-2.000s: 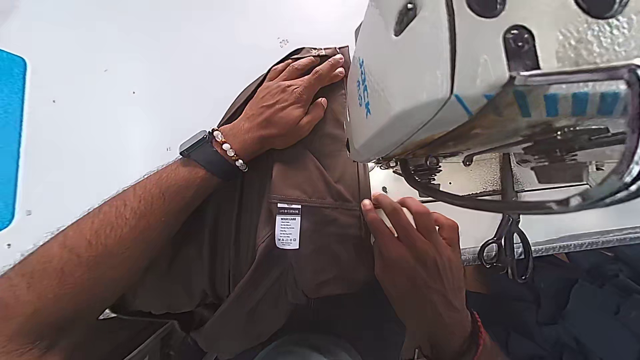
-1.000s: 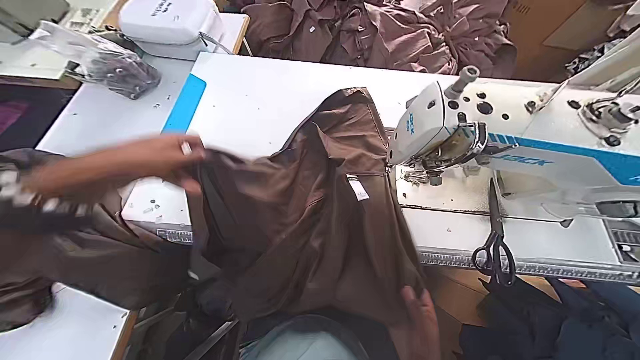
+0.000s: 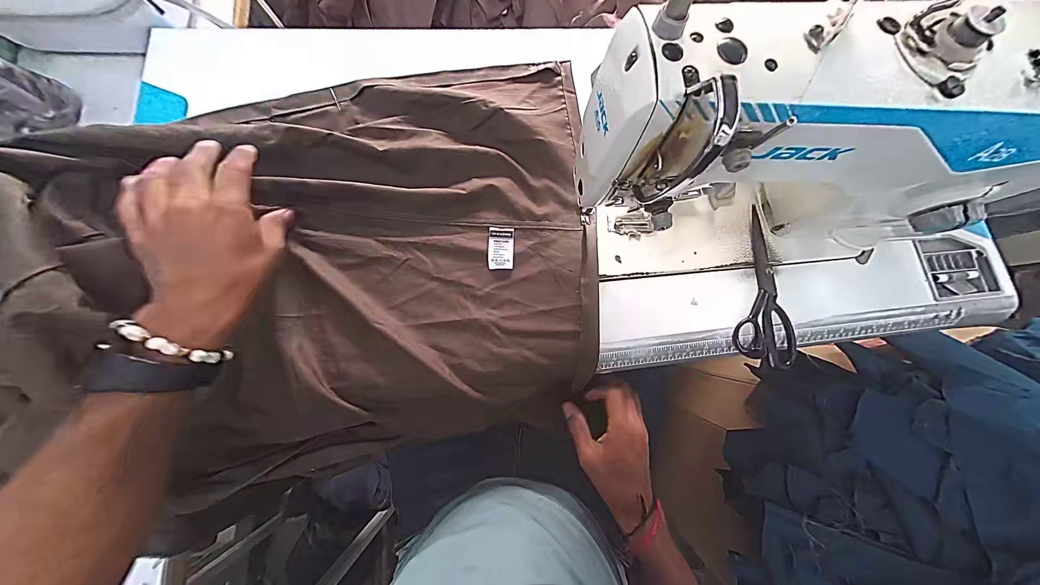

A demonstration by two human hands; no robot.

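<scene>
A brown garment lies spread over the machine table, its hemmed right edge beside the needle area of a white and blue Jack sewing machine. A small white care label with writing is attached near that edge. My left hand rests on the cloth at the left, fingers spread and pressing on folds. At the garment's lower right corner is my right hand, thumb and fingers around the edge of the cloth. Black scissors lie on the machine bed to the right of the garment.
Dark blue fabric pieces are piled at the lower right, near brown cardboard. More brown cloth lies beyond the table's back edge. A measuring scale runs along the table's front edge. A grey container stands at the upper left.
My left hand, blurred over the left side a second ago, now lies on the cloth. The garment, bunched then, is spread flatter to the left. The view has shifted.
</scene>
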